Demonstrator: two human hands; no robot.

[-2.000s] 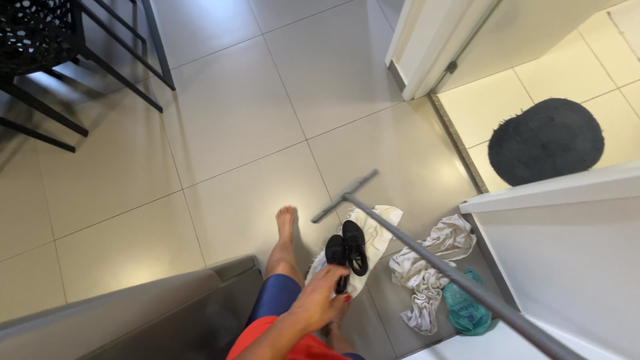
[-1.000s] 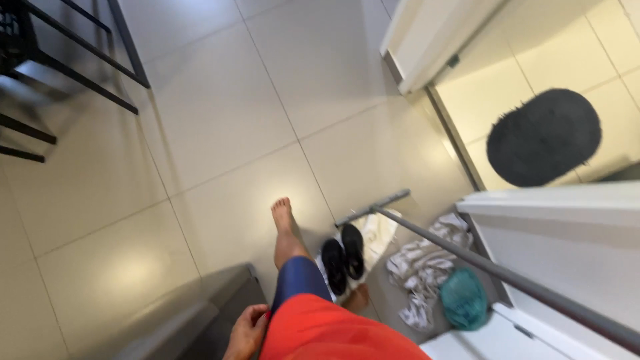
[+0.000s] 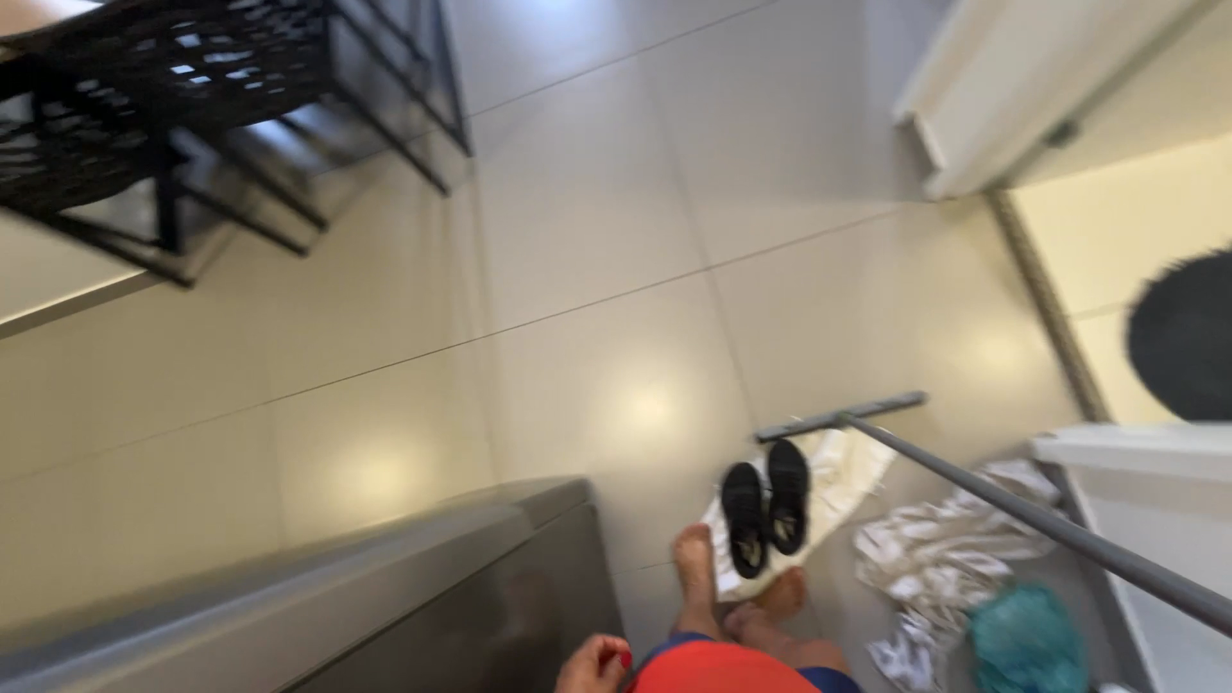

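Observation:
My left hand (image 3: 594, 664) is at the bottom edge, left of my red shirt, blurred and partly cut off. Its fingers are curled with red at a fingertip; nothing shows clearly in them. My right hand is out of view. A pair of black shoes (image 3: 766, 508) stands side by side on a pale cloth (image 3: 847, 472) on the floor. My bare feet are at the near edge of the cloth, close to the heels. The grey head of a floor squeegee (image 3: 839, 418) lies across the cloth's far edge, its long handle running to the lower right.
Crumpled white and beige cloths (image 3: 938, 553) and a teal plastic bag (image 3: 1028, 637) lie at the lower right. A dark mat (image 3: 1189, 337) is beyond the door threshold (image 3: 1044, 303). A grey piece of furniture (image 3: 462, 606) fills the lower left. Black openwork chairs (image 3: 192, 77) stand upper left.
My left hand has moved from the shoes back to my side. My foot, earlier stretched forward on the tiles, has drawn back beside the shoes. The view now takes in more of the chairs.

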